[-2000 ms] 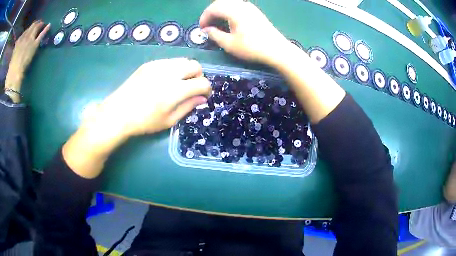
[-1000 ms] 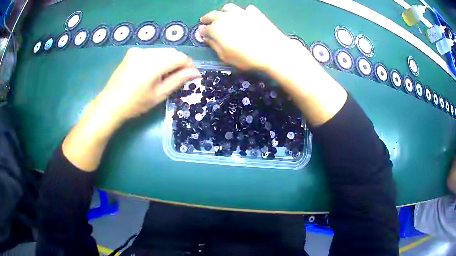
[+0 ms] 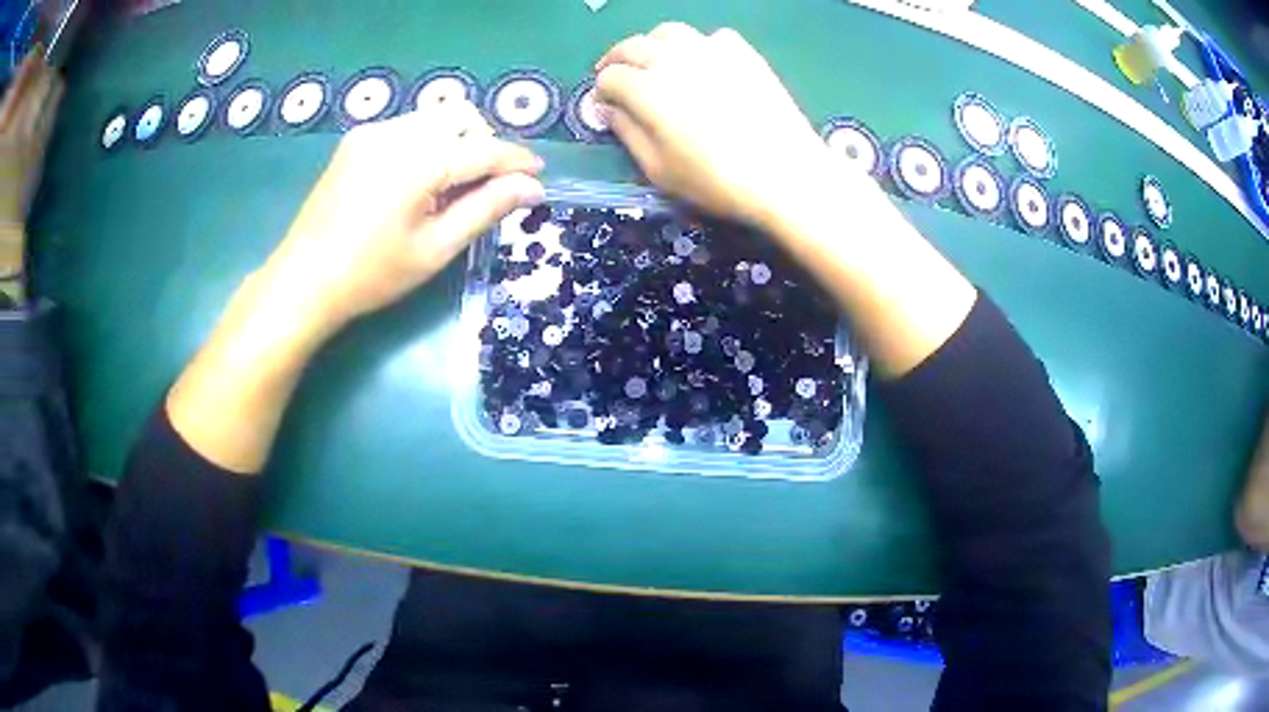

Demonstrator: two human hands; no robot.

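A long row of black-rimmed discs [image 3: 523, 102] with pale rings lies across the green work surface. A clear tub [image 3: 654, 456] holds many small black caps [image 3: 692, 340] in front of me. My right hand [image 3: 703, 123] is over a disc in the row, its fingertips at the disc's centre; whether it holds a cap is hidden. My left hand [image 3: 411, 209] is above the tub's far left corner, thumb and fingers close together; I cannot tell if a small part is between them.
Single discs [image 3: 223, 57] lie beyond the row. A pale rail [image 3: 1037, 77] runs along the far side, with small bottles [image 3: 1158, 53] at upper right. Another person's hand and sleeve [image 3: 28, 376] are at the left edge; a person's sleeve [image 3: 1208, 612] shows at lower right. A blue crate [image 3: 891, 643] of discs is below the table edge.
My left hand has moved from over the caps up to the tub's far left corner. The discs left of my right hand have shifted within view. The neighbour's hand left the row and is now at the left edge.
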